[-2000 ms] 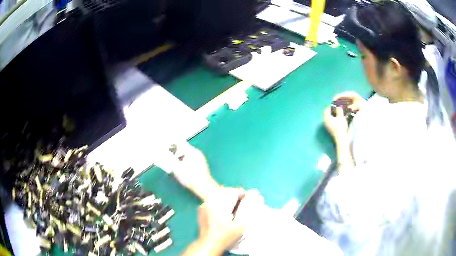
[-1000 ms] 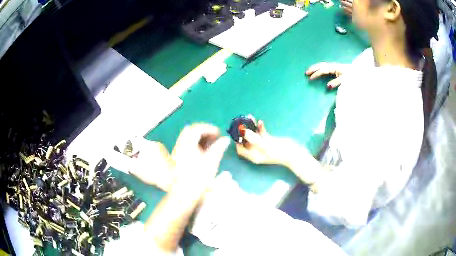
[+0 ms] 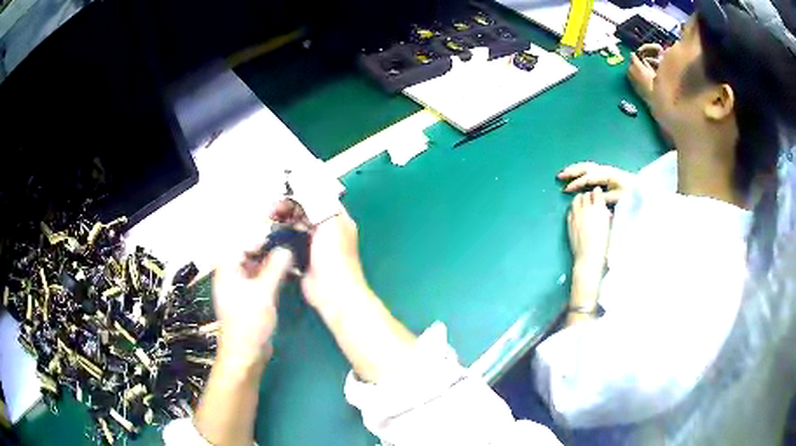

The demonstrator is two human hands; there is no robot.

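My left hand (image 3: 240, 296) grips a small black rounded device (image 3: 291, 246), its thumb on the near face. My right hand (image 3: 332, 261) meets it from the right, with its fingers against the same device. The hands partly hide the device and blur its edges. A small metallic piece (image 3: 288, 181), perhaps a clip handle, shows just above my right fingertips; I cannot tell if it is held. A large heap of black binder clips with tan pads (image 3: 113, 322) lies at the left.
A white board (image 3: 236, 144) lies behind my hands, with a large black bin (image 3: 96, 113) at back left. A black compartment tray (image 3: 436, 57), another white board (image 3: 493, 87) and dark tweezers (image 3: 480, 131) lie further back. A coworker in white (image 3: 646, 287) sits at the right, hands near the mat.
The black device has passed from the coworker's outstretched hand to mine. My left hand has drawn back left with it, beside my right hand. The coworker's arm has withdrawn.
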